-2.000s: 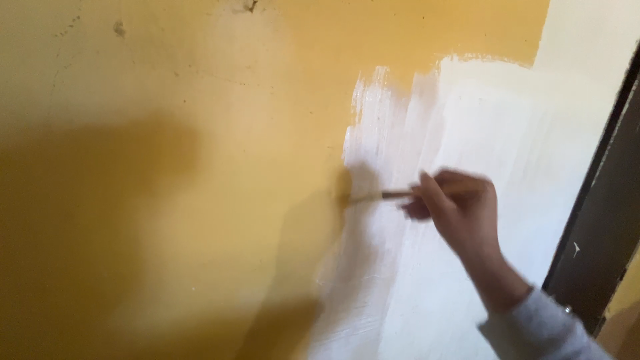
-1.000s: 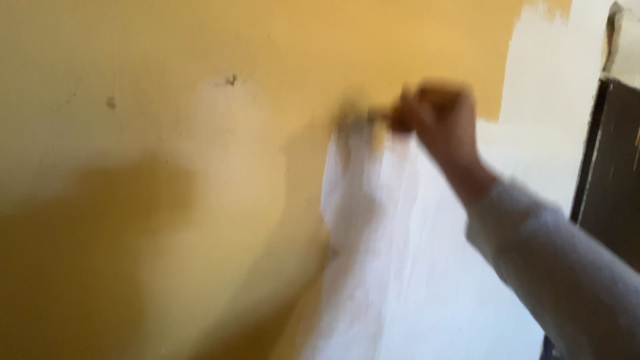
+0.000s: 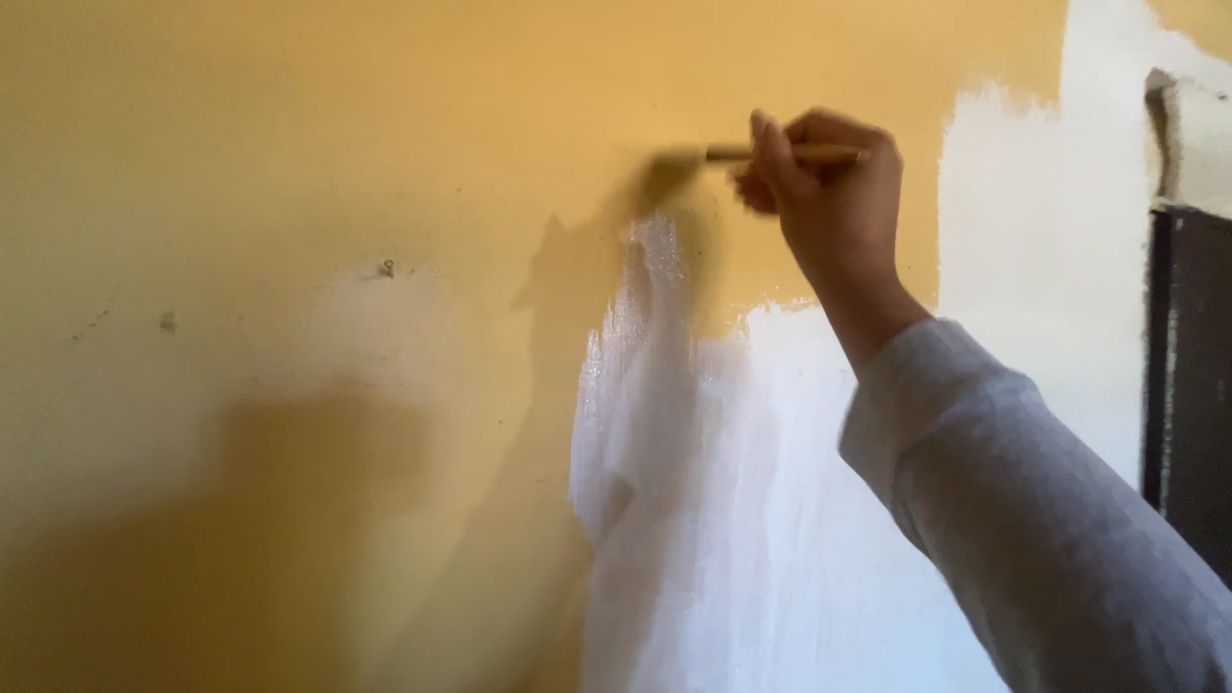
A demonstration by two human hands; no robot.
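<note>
My right hand point(image 3: 833, 188) is shut on the wooden handle of a paintbrush point(image 3: 736, 153), held nearly level and pointing left. The brush head is blurred and dark against the yellow wall point(image 3: 481, 87), so I cannot tell whether it touches. Just below it rises a narrow, wet-looking streak of white paint point(image 3: 616, 385), which joins a broad white painted area point(image 3: 847, 539) at the lower middle. A grey sleeve covers my right forearm. My left hand is out of view.
A dark frame or panel point(image 3: 1198, 385) stands at the right edge, with a rough pale piece point(image 3: 1198, 144) above it. A small hook or nail point(image 3: 387, 269) sits in the wall left of centre. Shadows of my arm and body fall across the wall.
My right hand has moved up the wall with the brush since the earliest frame. The white streak at its left now reaches higher into the yellow.
</note>
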